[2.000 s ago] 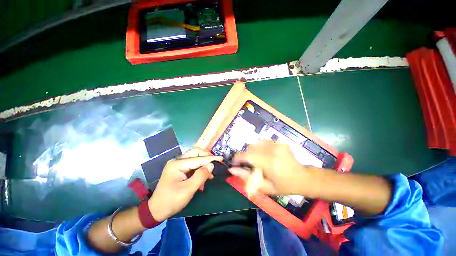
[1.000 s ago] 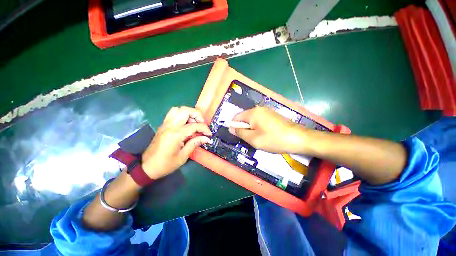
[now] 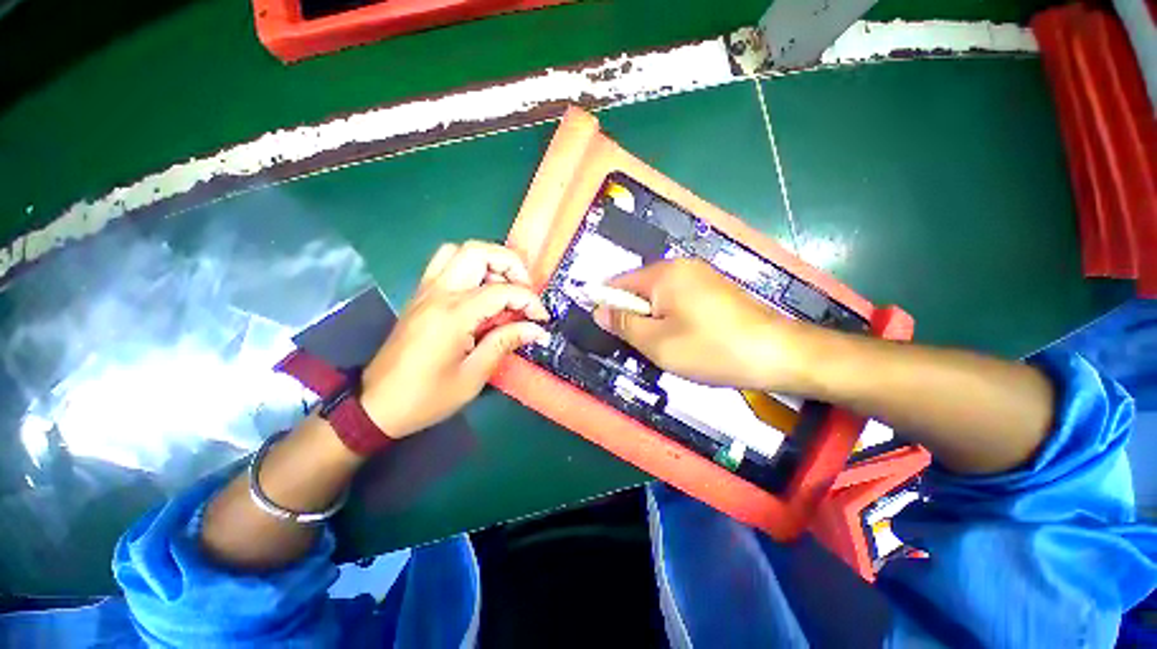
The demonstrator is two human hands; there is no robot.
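Note:
An open tablet (image 3: 711, 437) lies in a red-orange foam tray (image 3: 634, 446) set at a slant on the green bench. Its crowded dark circuit board runs along the upper left end, and an orange flat cable shows across the white area. My left hand (image 3: 463, 323) is at the tablet's left corner, thumb and fingertips close together at the board's edge; whether they pinch a small part cannot be told. My right hand (image 3: 698, 323) is over the board, closed around a slim cream-white tool (image 3: 622, 299). A black patch lies beneath its fingers.
Dark adhesive sheet stock (image 3: 349, 332) and glaring clear film (image 3: 165, 380) lie at left. A chipped white rail (image 3: 457, 117) with a grey post (image 3: 812, 28) crosses behind. Another red tray (image 3: 393, 23) is beyond it. Stacked red trays (image 3: 1099, 140) stand far right; another tray (image 3: 875, 514) is near my lap.
Since two seconds ago my right hand has moved up and the white tool shows in it. My left hand has come to the tray's left corner. The view has shifted.

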